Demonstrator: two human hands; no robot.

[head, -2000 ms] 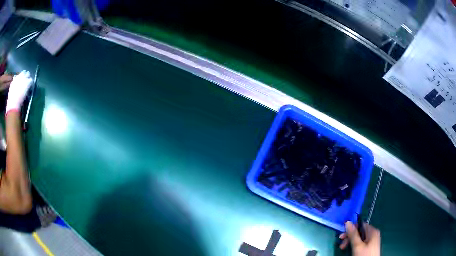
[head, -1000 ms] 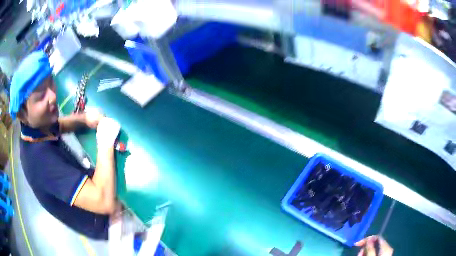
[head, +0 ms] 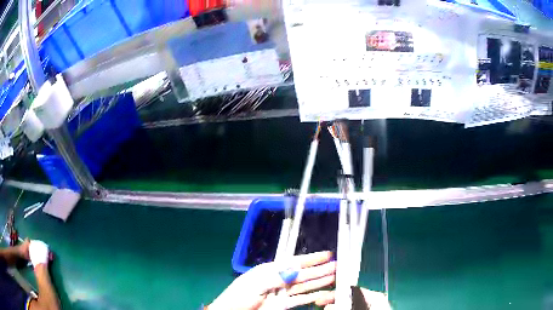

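Several white sleeved cables (head: 344, 242) stand up in front of me, with thin orange-brown wire ends at their tops. My left hand (head: 282, 284) is at the bottom centre, palm showing and fingers stretched to the right; the left-hand cables pass into it. A small blue patch shows on this hand. My right hand (head: 367, 301) is cut off by the bottom edge, around the lower part of the right-hand cables, with a dark thing at its fingers that I cannot make out. The blue parts bin (head: 242, 245) with dark parts is behind the cables.
A metal rail (head: 182, 200) crosses the green bench behind the bin. Instruction sheets (head: 388, 72) hang above. A blue container (head: 103, 139) and a light block (head: 62, 204) are at the left. Another person's gloved hand (head: 39, 252) is at the far left.
The view has turned right and up. The white cables and my left hand have come into view. My right hand has left the bin's edge and is now at the cables.
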